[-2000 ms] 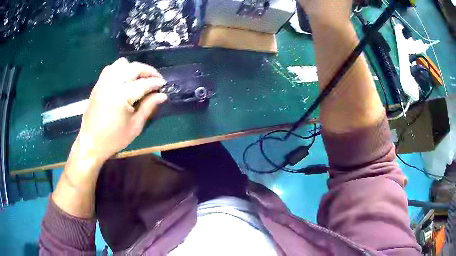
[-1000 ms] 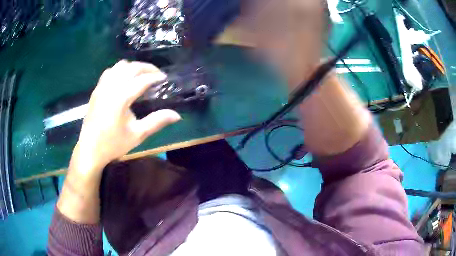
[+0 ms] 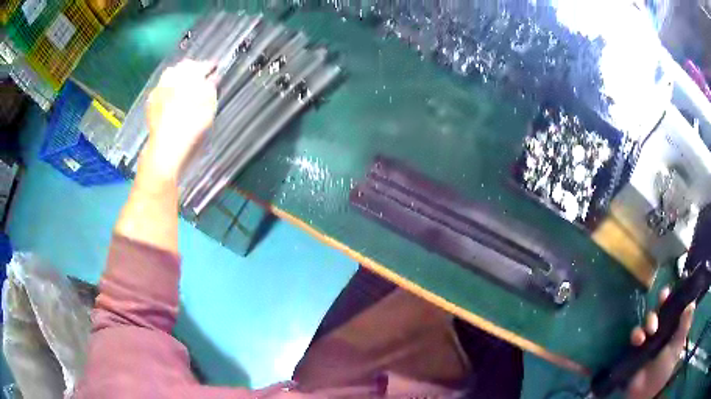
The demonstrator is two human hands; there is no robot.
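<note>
My left hand (image 3: 181, 105) is over the left part of a row of grey metal strips (image 3: 261, 109), some with dark pieces attached. The hand is overexposed, its fingers curled, and whether it grips a strip cannot be told. My right hand (image 3: 669, 358), partly cut off at the lower right edge, holds the black electric screwdriver (image 3: 663, 331). The dark jig (image 3: 460, 238) lies slanted on the green bench with no strip in its groove. A round metal piece (image 3: 562, 291) sits at its right end.
A dark tray of shiny fittings (image 3: 567, 167) stands behind the jig. Right of it is a white-grey box (image 3: 670, 175) on a wooden block (image 3: 625, 243). Dark small parts (image 3: 468, 43) are heaped at the back. Blue (image 3: 74, 144) and yellow crates (image 3: 66, 35) are at left.
The view has turned left. My left hand has left the jig and reached the strip row. The silver-white strip is gone from the jig. The screwdriver is now visible in my right hand.
</note>
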